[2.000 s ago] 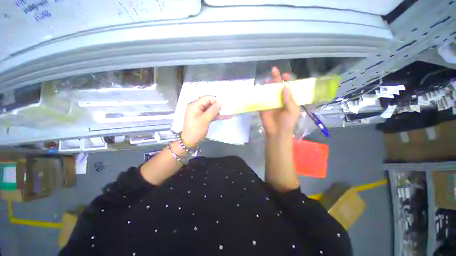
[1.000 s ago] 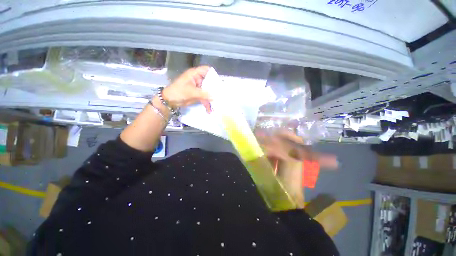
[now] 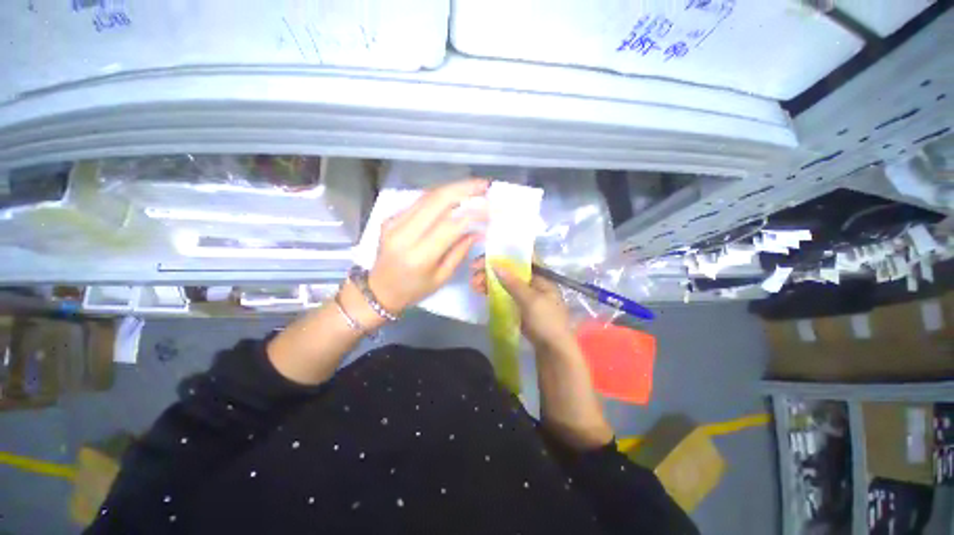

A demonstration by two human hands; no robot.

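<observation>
A long card or packet (image 3: 508,274), white at the top and yellow below, stands nearly upright in the picture. My right hand (image 3: 539,301) grips its yellow part and also holds a blue-capped pen (image 3: 602,293) that points to the right. My left hand (image 3: 424,249), with bracelets at the wrist, has its fingertips at the card's upper left edge; whether they pinch it is unclear. White paper sheets (image 3: 452,297) lie behind and below my left hand. A crumpled clear plastic bag (image 3: 581,225) is behind the card on the right.
A grey shelf edge (image 3: 398,131) crosses above my hands, with white bins above it. A translucent bin (image 3: 251,214) is at the left. A red-orange block (image 3: 619,362) and a cardboard box (image 3: 680,465) are on the floor. Labelled shelving (image 3: 816,256) runs along the right.
The card has turned from slanting down to the right to nearly upright. My right hand, blurred a second ago, now grips its yellow part with the pen. My left hand has moved right and lower.
</observation>
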